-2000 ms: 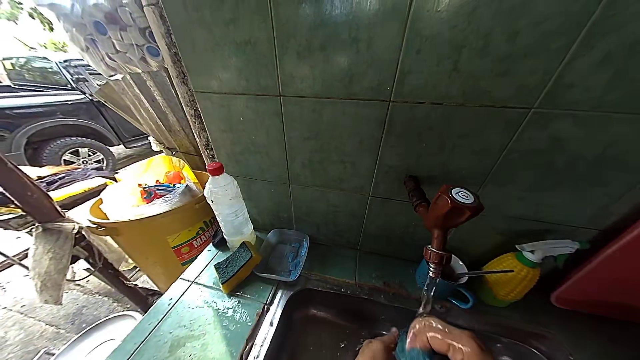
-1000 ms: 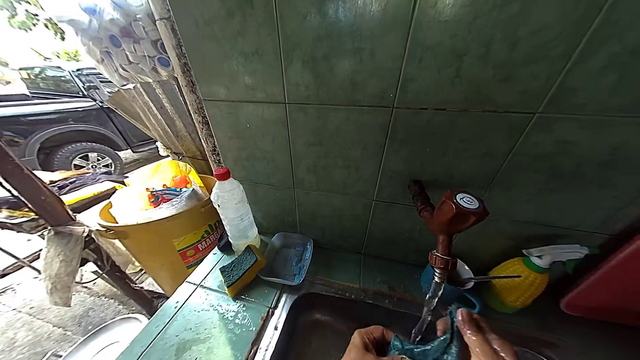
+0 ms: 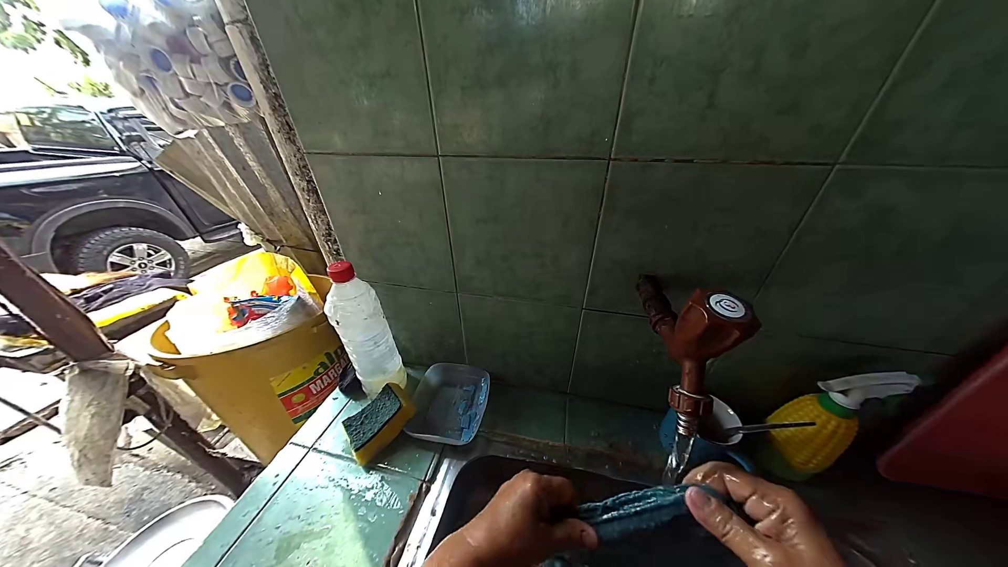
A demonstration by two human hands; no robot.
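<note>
A wet blue-green cloth (image 3: 636,512) is stretched between my two hands over the dark sink basin (image 3: 480,472). My left hand (image 3: 529,516) is closed around the cloth's left end. My right hand (image 3: 756,512) pinches its right end between thumb and fingers, just under the running water. The water falls from a brown plastic faucet (image 3: 705,327) fixed to the green tiled wall. Part of the cloth hangs below my left hand at the frame's lower edge, where its shape cannot be made out.
Left of the sink stand a yellow-green sponge (image 3: 378,424), a clear plastic container (image 3: 449,403) and a red-capped bottle (image 3: 362,331). A yellow bucket (image 3: 244,386) stands beyond the counter. Behind the faucet are a blue mug (image 3: 671,433) and a yellow spray bottle (image 3: 815,433); a red object (image 3: 957,425) is at right.
My hands have moved apart, and the cloth, bunched between them earlier, is now drawn out lengthwise. Water still runs from the faucet.
</note>
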